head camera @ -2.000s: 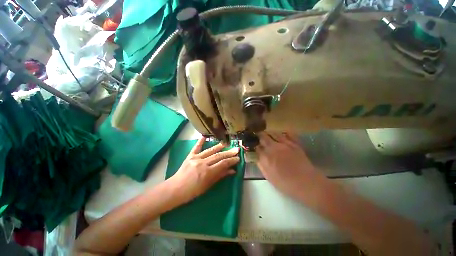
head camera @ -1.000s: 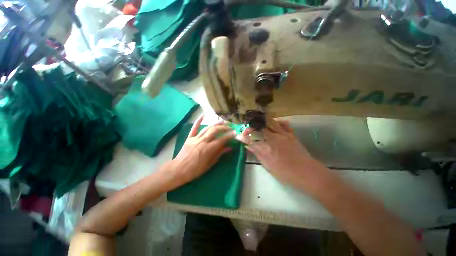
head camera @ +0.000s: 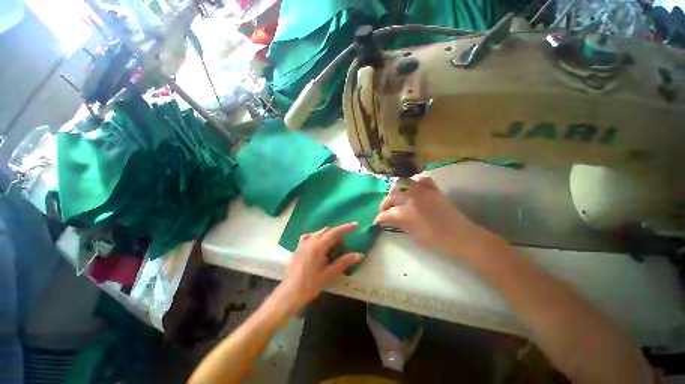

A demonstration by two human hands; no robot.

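Observation:
A green cloth piece (head camera: 330, 196) lies at the left end of the cream sewing machine head (head camera: 518, 112), its upper right corner by the presser foot area. My right hand (head camera: 420, 210) has its fingertips closed on the cloth's right edge, just below the needle area. My left hand (head camera: 319, 259) is on the cloth's lower part, thumb and fingers apart, with the cloth's lower right corner between them. The needle and presser foot are mostly hidden by my right hand and the head.
Flat green cut pieces (head camera: 274, 165) lie left of the work. A big ruffled green heap (head camera: 158, 176) stands further left. A pale lamp tip (head camera: 304, 105) hangs before a green cloth stack (head camera: 308, 45). A green strip (head camera: 473, 161) shows behind the machine bed. The white table (head camera: 451, 274) has a tape-like front edge.
The view has shifted left, so things sit further right. The cloth has turned at an angle. My left hand has moved from beside the needle down to the cloth's lower part.

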